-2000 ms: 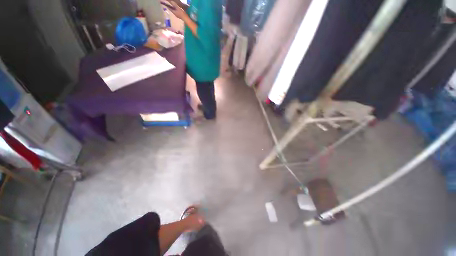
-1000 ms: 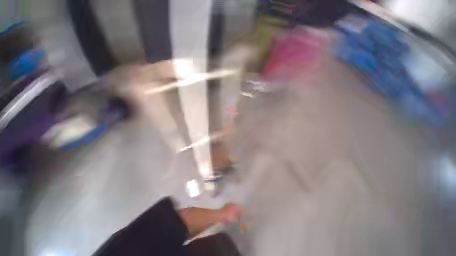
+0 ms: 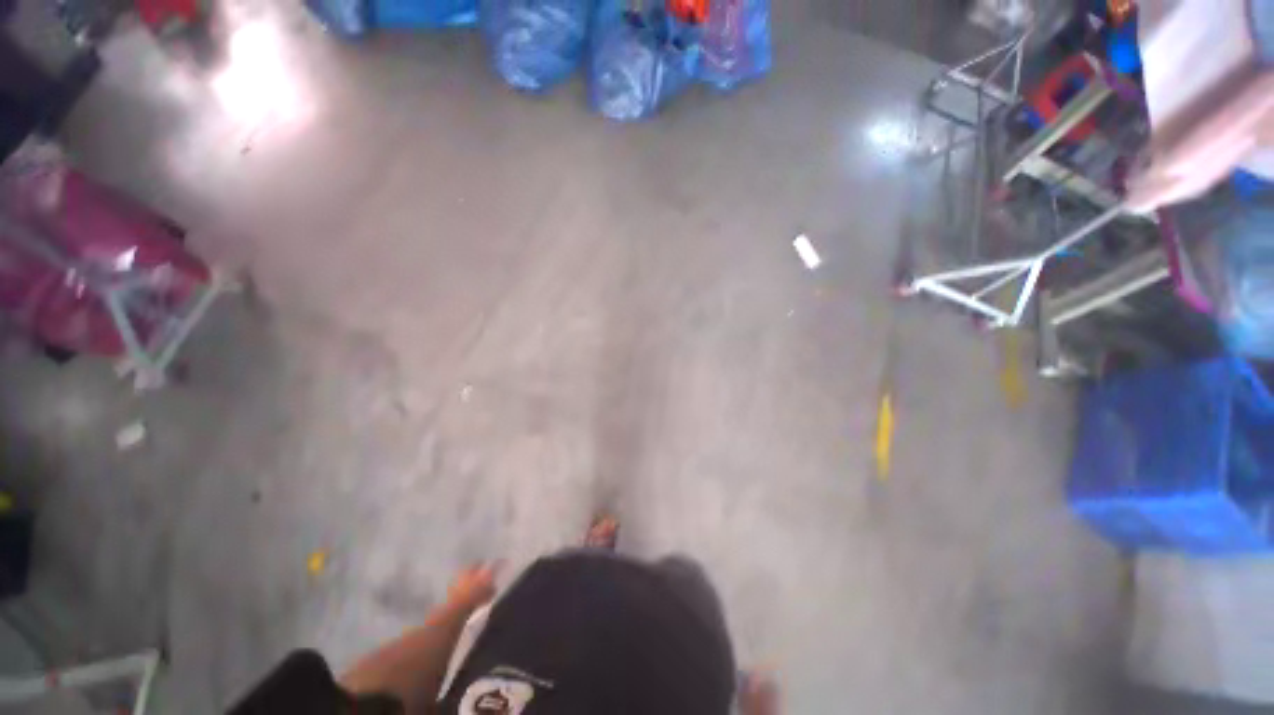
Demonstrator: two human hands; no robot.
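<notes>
My left hand [image 3: 472, 587] hangs low beside my dark clothing at the bottom of the view. It is small and blurred, and nothing can be made out in it. My right hand [image 3: 759, 693] shows only as a blurred bit at the bottom edge, right of my body, mostly hidden or cut off. The grey floor [image 3: 559, 321] lies in front of me, with a small white scrap [image 3: 806, 252] on it. The tip of my foot [image 3: 602, 531] shows just ahead of my clothing.
Blue plastic bags [image 3: 625, 63] lie at the far end. A blue crate [image 3: 1174, 454] stands at the right, with metal rack frames [image 3: 999, 286] beyond it. A magenta wrapped bundle [image 3: 84, 266] and a rack foot [image 3: 151, 349] are at the left. A yellow strip [image 3: 884, 433] marks the floor.
The view has swung to the right, away from the purple-covered table, the person in green and the hanging garments. The blue bags now show at the top. My left arm still hangs low.
</notes>
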